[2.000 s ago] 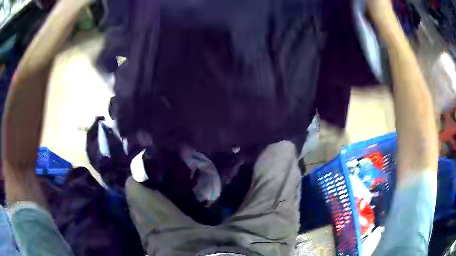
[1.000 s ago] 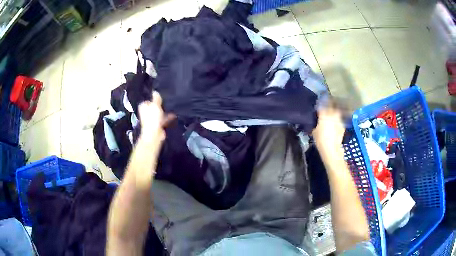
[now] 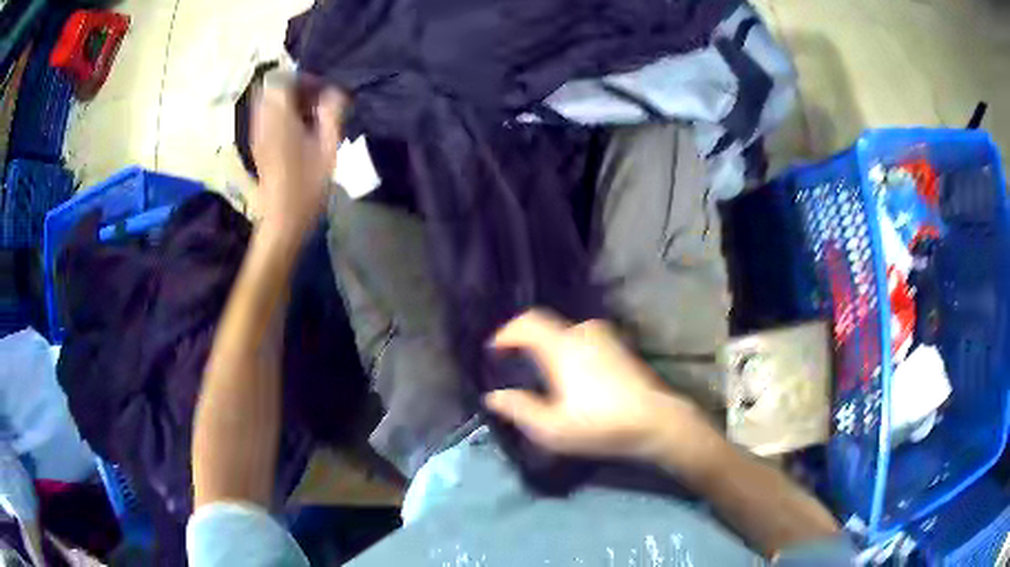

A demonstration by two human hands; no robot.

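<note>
A dark navy-purple garment point(image 3: 498, 55) with light grey and white panels lies over the knees. One long dark sleeve point(image 3: 487, 210) runs down between the thighs towards the waist. My left hand point(image 3: 297, 144) is blurred at the garment's left edge, beside a small white patch point(image 3: 356, 168); whether its fingers hold cloth cannot be told. My right hand point(image 3: 587, 388) is over the lower end of the sleeve, thumb and fingers apart, with dark cloth showing between and below them.
A blue perforated crate point(image 3: 875, 332) with red, white and light blue scraps stands at the right. A blue crate point(image 3: 67, 238) heaped with dark cloth point(image 3: 144, 332) stands at the left. A red object point(image 3: 91, 50) is at the upper left. Pale tiled floor point(image 3: 853, 66) shows beyond.
The stretched dark cloth is no longer held between both hands. A sleeve now lies down the lap. My right hand has moved inward and towards the waist; my left hand has moved up and left.
</note>
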